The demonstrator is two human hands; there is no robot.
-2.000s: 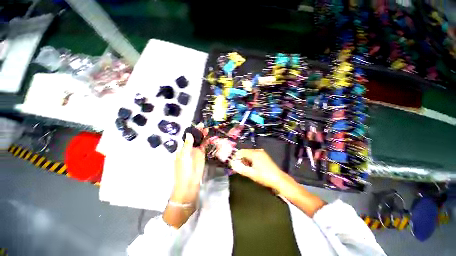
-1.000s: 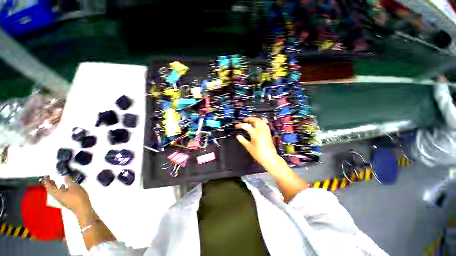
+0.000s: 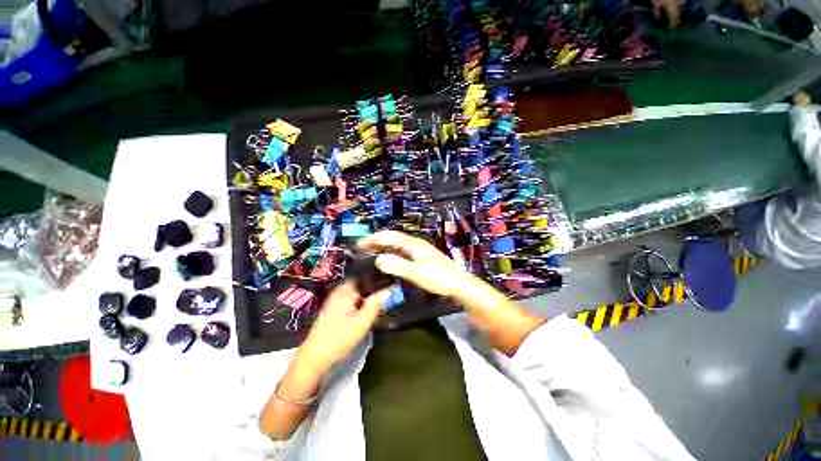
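Observation:
My left hand (image 3: 338, 326) and my right hand (image 3: 419, 263) meet over the front of the black tray (image 3: 259, 338). Between them they hold a dark clipped housing (image 3: 365, 270), partly hidden by the fingers. A teal clip (image 3: 356, 230) shows at its upper side and a blue clip (image 3: 393, 297) at its lower side. Loose binder clips (image 3: 275, 236) lie heaped in the tray's left part, with pink clips (image 3: 295, 298) near its front. Black housings (image 3: 195, 264) lie apart on the white sheet (image 3: 171, 171) to the left.
Clipped housings (image 3: 504, 225) stand in rows at the tray's right. A brown board (image 3: 576, 109) lies behind right. Plastic bags (image 3: 70, 239) are far left, a blue bin (image 3: 36, 58) upper left. A red stool (image 3: 90, 401) and blue stool (image 3: 708, 275) flank the bench. Another person's sleeve (image 3: 806, 135) shows far right.
My left hand has moved right from the white sheet, and my right hand left from the rows; they now meet on a clipped housing. One more black housing lies at the sheet's lower left.

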